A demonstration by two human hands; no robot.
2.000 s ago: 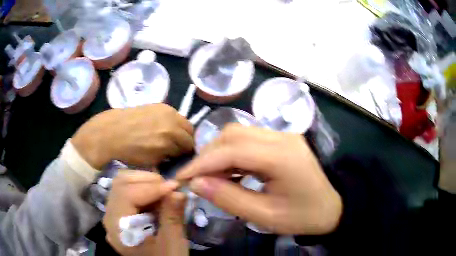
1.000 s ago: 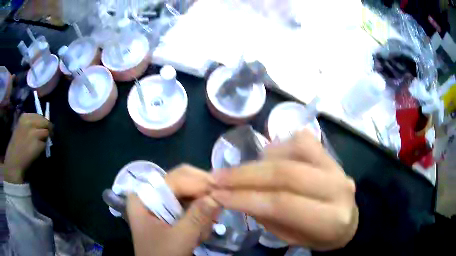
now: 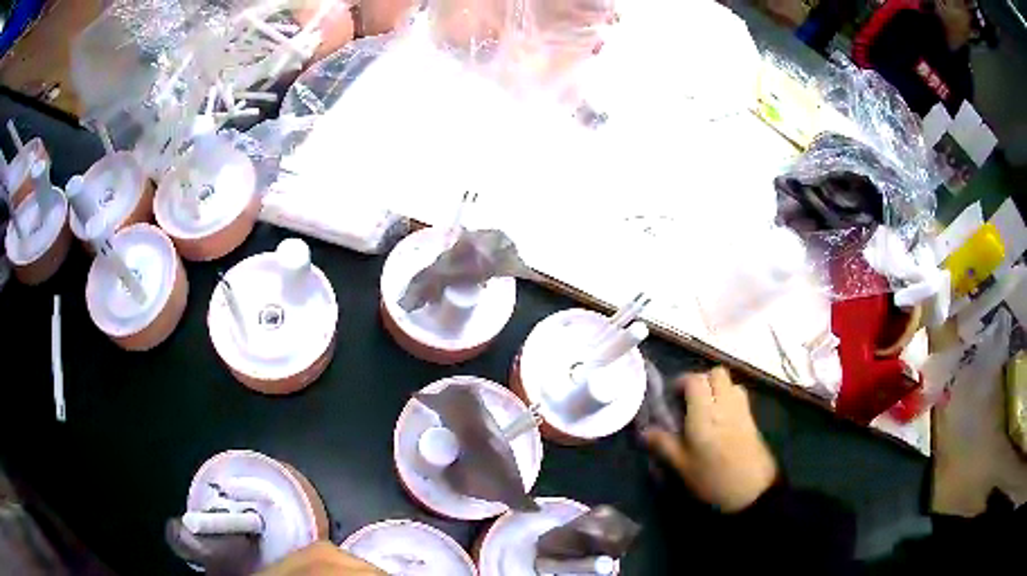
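Observation:
My right hand [image 3: 721, 441] is right of centre, fingers bent and touching a limp grey piece [image 3: 662, 403] beside a pink-and-white round base [image 3: 561, 394]; a firm grip cannot be told. This base bears a thick white tube and thin rods. My left hand [image 3: 321, 560] is cut off by the bottom edge, its fingers hidden, below another base [image 3: 287, 495] with a white tube and grey piece. A nearer middle base [image 3: 422, 495] and one behind it [image 3: 445, 343] carry grey pieces. Two more bases are cut off at the bottom.
More bases [image 3: 274, 354] stand left and back left. A white stick [image 3: 59, 358] lies on the dark tabletop. A white-covered board [image 3: 631, 169] fills the back. A bag of tubes [image 3: 225, 68] is back left; a red pouch [image 3: 867, 349] is right.
My hands have separated from their pinch. My right hand has gone to the grey piece; my left has dropped to the bottom edge. The other person's hand at left has left view. The view has shifted.

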